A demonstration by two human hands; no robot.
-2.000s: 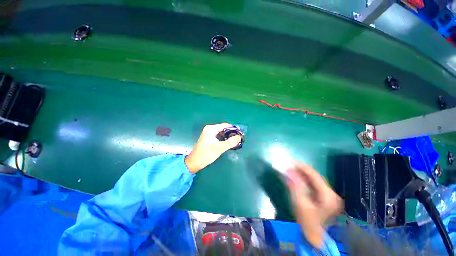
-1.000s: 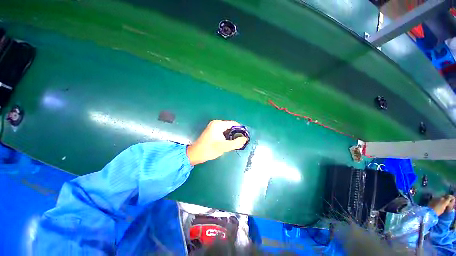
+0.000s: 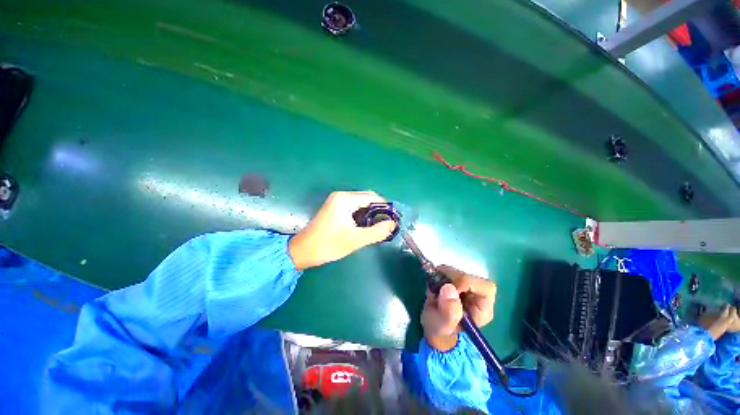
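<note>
My left hand (image 3: 339,230) pinches a small round black unit (image 3: 380,217) between thumb and fingers, just above the green bench. My right hand (image 3: 456,306) grips a slim black-handled hand tool (image 3: 439,281) with a long thin metal shaft. The shaft points up and left, and its tip is at or very near the lower right edge of the round unit; whether it touches cannot be told. A black cord runs down from the tool to the right.
The conveyor belt (image 3: 341,101) beyond carries spaced round units (image 3: 337,18). A black ribbed box (image 3: 596,312) stands at right, with a blue bag (image 3: 653,271) behind and clear plastic (image 3: 677,355) beside it. A grey post (image 3: 677,234) and another person's hand (image 3: 718,322) are at right.
My right hand, out of clear view one second ago, is now in front with the corded tool at the unit. My left hand still holds the unit. The belt units have shifted left.
</note>
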